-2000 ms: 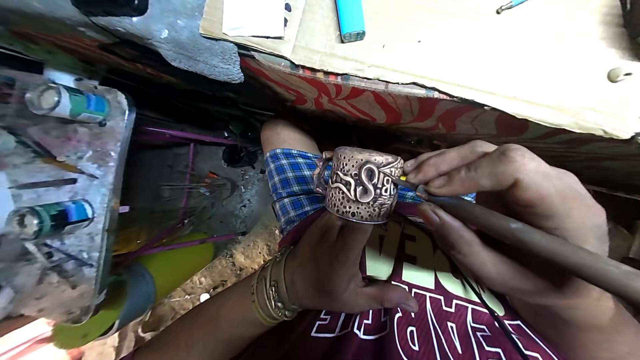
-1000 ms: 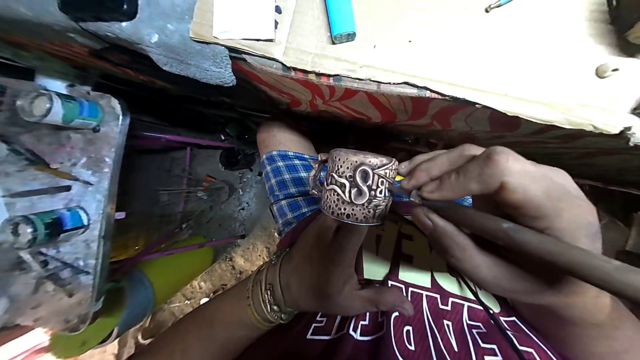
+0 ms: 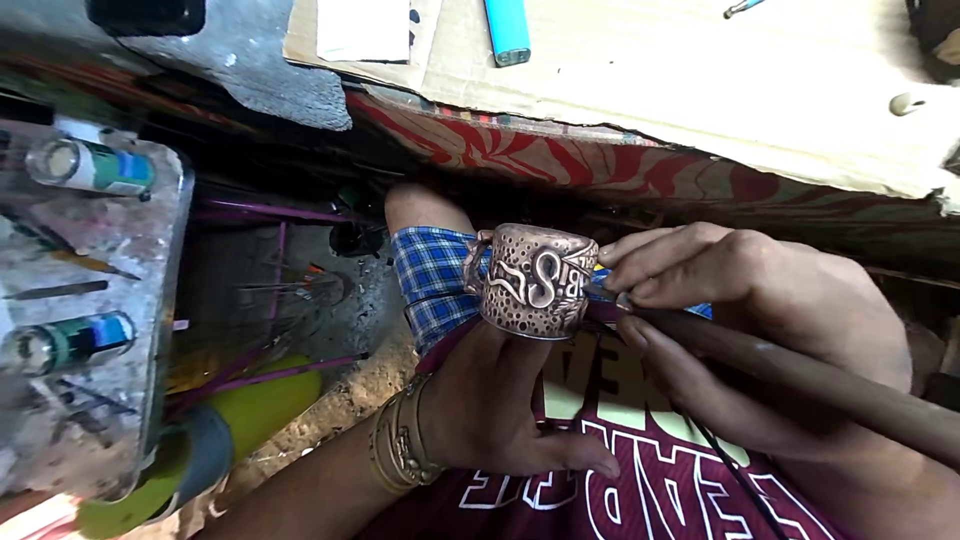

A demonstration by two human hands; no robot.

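Observation:
A small brown mug [image 3: 534,281] with raised curls, letters and many small pits sits over my left hand [image 3: 499,405], whose fingers go up beneath it and are partly hidden. Its handle points left. My left thumb is stretched out to the right, away from the mug. My right hand [image 3: 750,315] grips a long, brown, rod-like tool [image 3: 780,364] close to its thin tip. That tip meets the lettered right side of the mug; whether it presses in, I cannot tell. The right fingertips are close to the mug's right edge.
Cardboard [image 3: 637,82] covers the worktop ahead, with a blue lighter [image 3: 508,34] and a white paper [image 3: 363,30] on it. On the left, a stained tray [image 3: 176,225] carries a glass jar [image 3: 90,166], another jar [image 3: 71,343] and a thin brush [image 3: 94,264]. A yellow-green cylindrical object [image 3: 262,401] lies below.
The mug has turned slightly over my left hand. My right hand stays beside it with the tool's tip at the lettering.

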